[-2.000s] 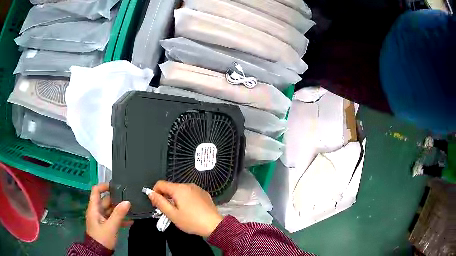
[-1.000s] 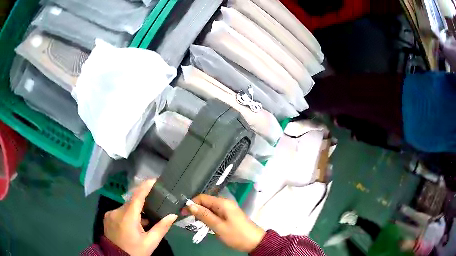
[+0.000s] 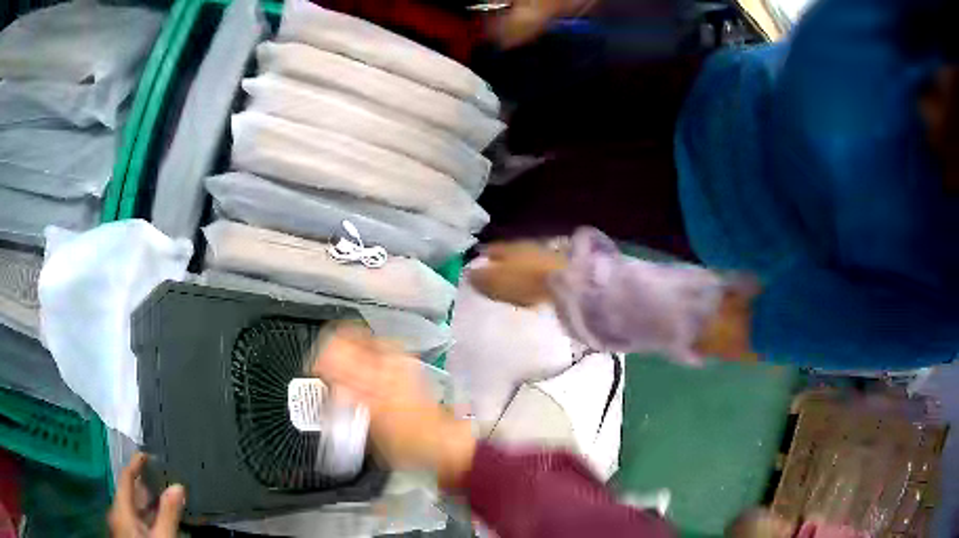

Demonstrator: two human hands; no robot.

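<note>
A dark grey cooling pad lies grille side up over the bagged units, with a white label at the grille's centre. My left hand, cut off by the bottom edge, grips its lower left corner. My right hand is blurred above the grille's right side, with a white coiled USB cable hanging from it. Another coiled white cable lies on the bagged units. An empty frosted sleeve bag lies left of the pad, partly behind it.
Green crates hold the bagged units. At the right, another person in a blue top reaches in; their hand is near the crate's right edge. Below it is a white torn carton or sack. Brown cartons are at lower right.
The pad has turned from tilted on edge to grille facing up. My right hand has moved from the pad's port edge to over the grille. Another person's arm has come in from the right.
</note>
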